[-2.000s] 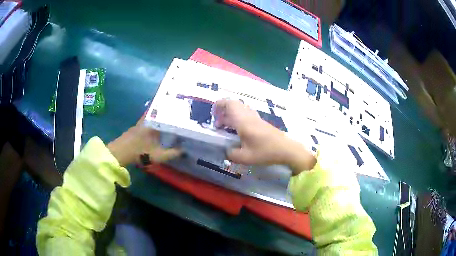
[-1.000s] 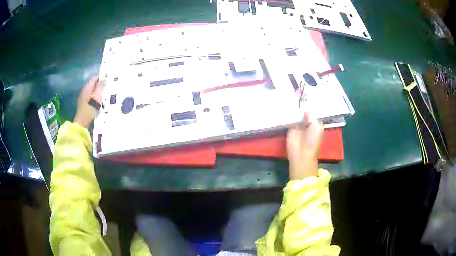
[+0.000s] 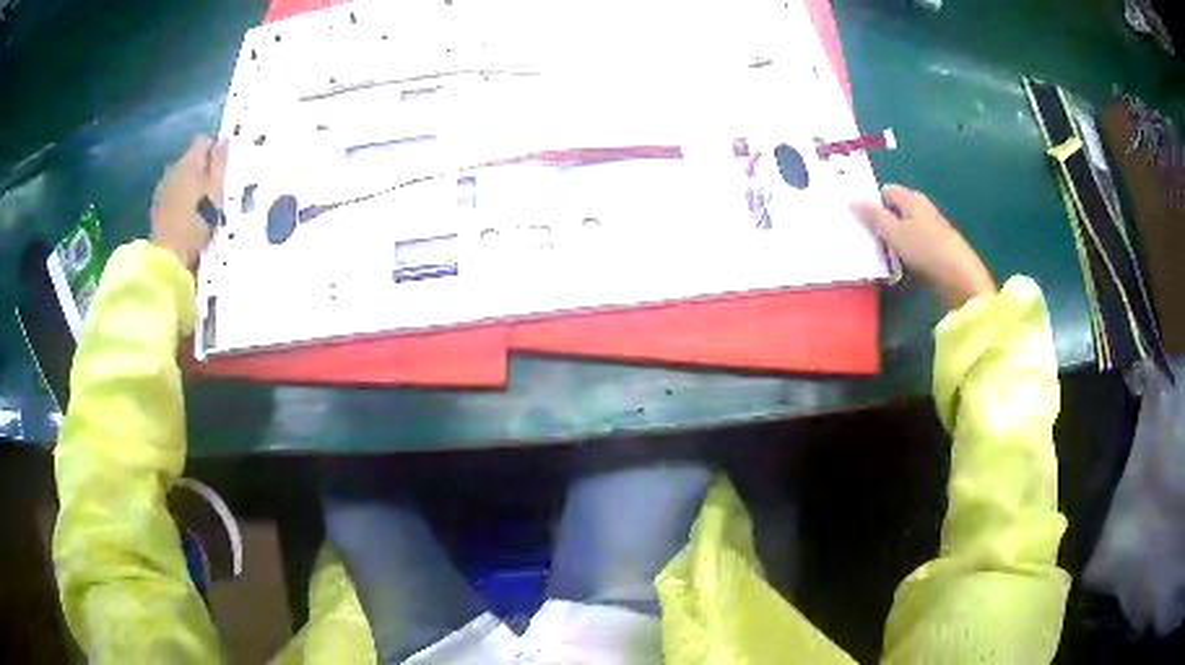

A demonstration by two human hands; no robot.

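Note:
A white back plate (image 3: 585,260) with dark cut-outs lies on red foam pads (image 3: 689,351) on the green bench. Red and black lead wires (image 3: 598,155) run across it between two dark ovals, and a short red lead (image 3: 854,143) sticks out past its right edge. My left hand (image 3: 190,201) grips the plate's left edge, with a small black tape piece (image 3: 207,211) on it. My right hand (image 3: 925,238) grips the plate's right edge near the front corner. The fingertips of both hands are partly hidden at the edges.
A green packet (image 3: 81,266) lies at the left beside a dark strip. Long black strips (image 3: 1098,234) with pale edges lie at the right of the green bench (image 3: 968,124). Crumpled clear plastic (image 3: 1144,507) hangs at the lower right. My knees are below the bench edge.
My right hand has moved from the plate's front edge to its right edge. The plate and pads sit higher in view. The other white plates at the back have left the view.

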